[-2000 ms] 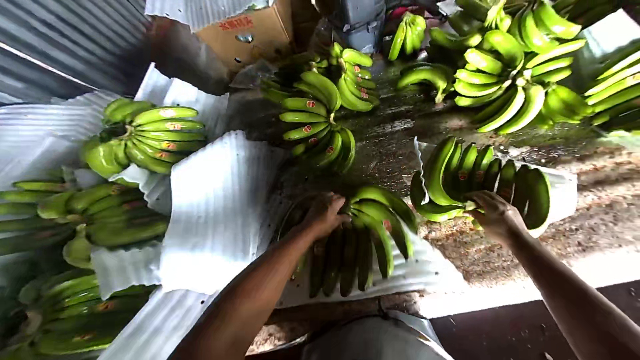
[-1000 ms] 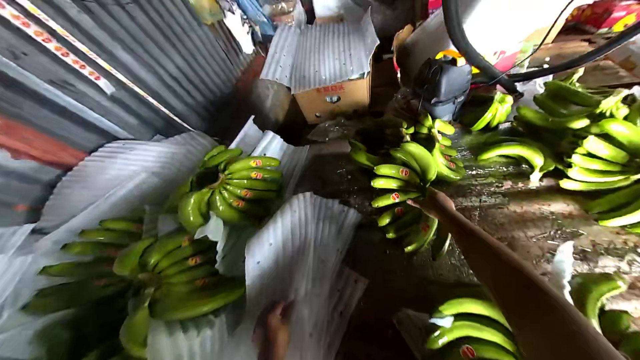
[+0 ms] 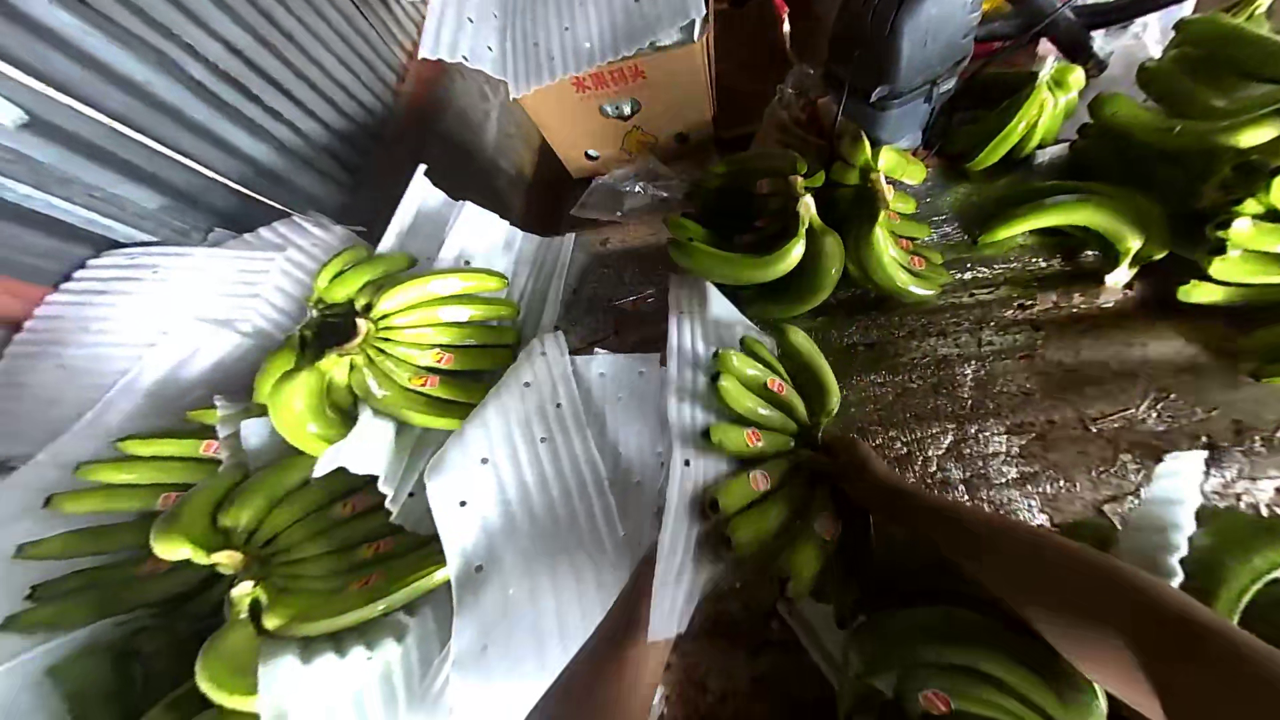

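Note:
My right hand (image 3: 850, 470), dark and partly in shadow, grips the crown of a hand of green bananas (image 3: 765, 400) with small red stickers. Its fingers are partly hidden behind the fruit. A narrow raised part of a white foam sheet (image 3: 690, 450) touches the left side of these bananas. My left forearm (image 3: 615, 640) enters from the bottom centre and passes behind that foam; the hand itself is hidden. Left of it lies a wider perforated foam sheet (image 3: 530, 480), with stickered green bananas (image 3: 430, 335) beside it and more bananas (image 3: 310, 540) below.
A cardboard box (image 3: 640, 110) with foam over it stands at the top centre, next to a dark container (image 3: 900, 60). More green bananas (image 3: 770, 255) lie on the wet brown surface (image 3: 1000, 400). Corrugated metal (image 3: 200, 110) rises at the upper left. Other bananas (image 3: 960, 660) lie at the bottom right.
The banana hand my right hand grips has moved away from the others near the box and now lies against the foam. My left hand, visible earlier at the foam, is now hidden behind it.

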